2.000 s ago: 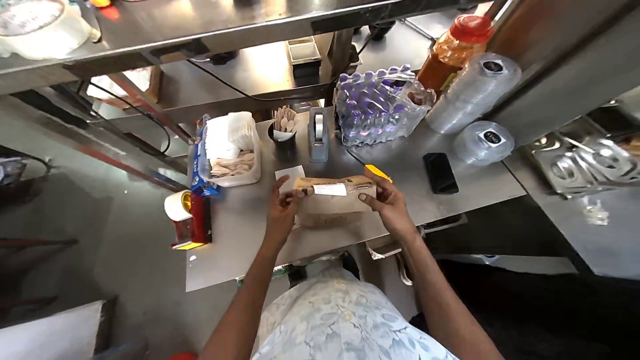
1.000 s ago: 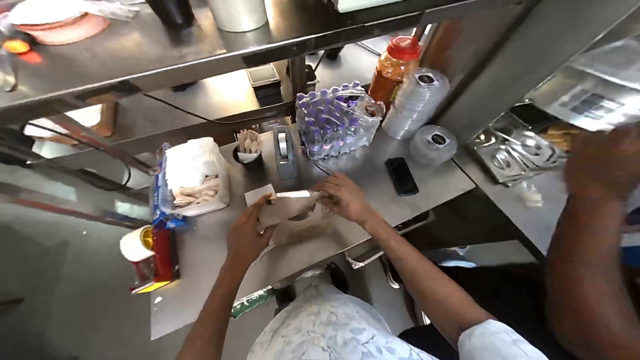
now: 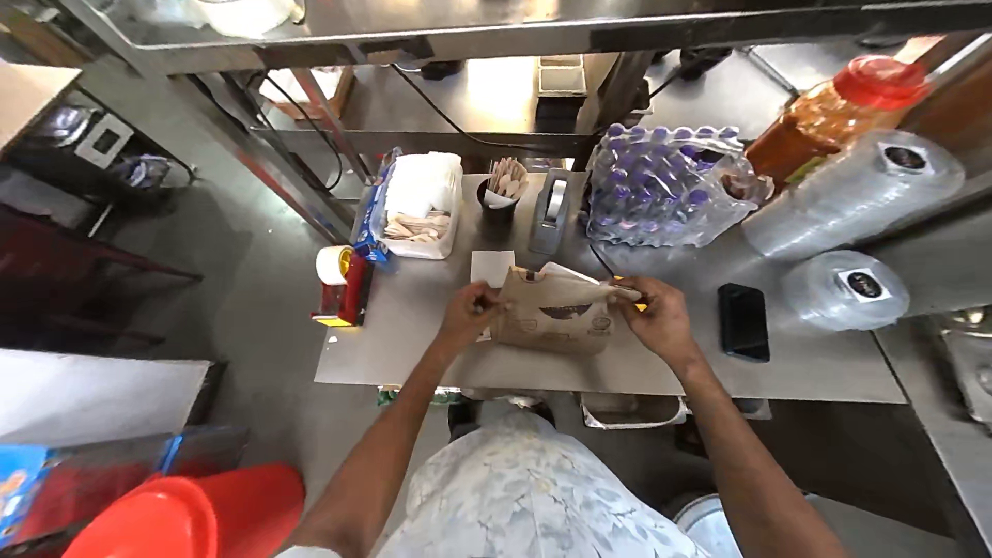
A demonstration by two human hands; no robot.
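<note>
A brown paper bag (image 3: 554, 318) with printing on its front is held by its top corners at the near middle of the steel counter (image 3: 418, 341). My left hand (image 3: 469, 310) pinches the left corner, and my right hand (image 3: 655, 314) grips the right corner. A white slip (image 3: 570, 271) shows at the bag's top edge; whether it is inside or behind I cannot tell. A white paper (image 3: 492, 267) lies behind the bag on the left. Part of a yellow object (image 3: 641, 307) shows beside my right fingers. What the bag contains is hidden.
Behind stand a tub of napkins and wooden cutlery (image 3: 422, 205), a black cup (image 3: 496, 209), a tape dispenser (image 3: 550, 213) and wrapped bottles (image 3: 659, 186). A red tape dispenser (image 3: 345, 291) is left; a black phone (image 3: 744, 322), stacked plastic lids (image 3: 849, 291) and a sauce jar (image 3: 845, 108) are right.
The bag's printed front now faces me, with my hands at its two top corners; a second ago they were closer together. Another person's arm at the right has left the view.
</note>
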